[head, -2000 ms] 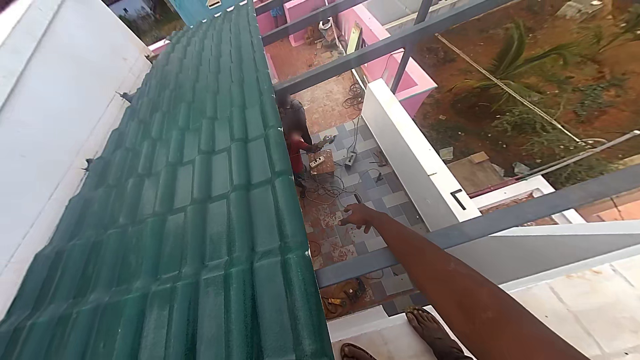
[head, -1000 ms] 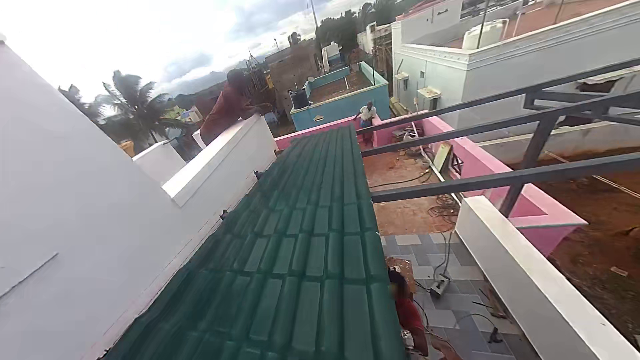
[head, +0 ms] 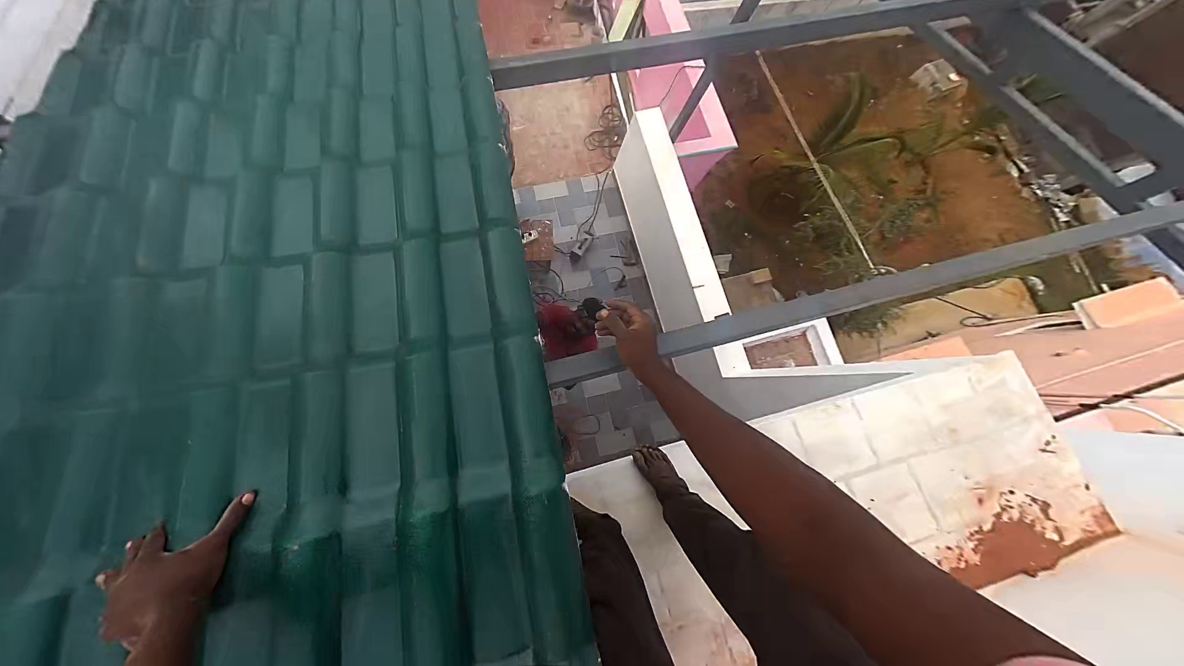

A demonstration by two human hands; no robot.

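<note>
My left hand point(head: 168, 583) lies on the green tile-profile roof sheet point(head: 370, 398) at the lower left, fingers spread. My right hand point(head: 631, 335) reaches out past the sheet's right edge, above a grey metal beam point(head: 786, 305). Its fingers are bent around something small and dark at the fingertips, too unclear to name. From this view I cannot tell whether that dark shape is in the fingers or below them. My bare foot point(head: 659, 467) stands on a white wall top at the sheet's lower right edge.
Below the beams, a person in red point(head: 564, 331) is on the grey tiled floor point(head: 606, 208) among cables. More grey beams point(head: 740, 42) cross above. A white parapet point(head: 675, 213) and pink wall point(head: 680, 102) edge a long drop to brown ground point(head: 768, 194).
The view has swung back down from the rooftops. My left hand now shows on the roof sheet, and my right arm, out of view one second ago, is again stretched over the beam.
</note>
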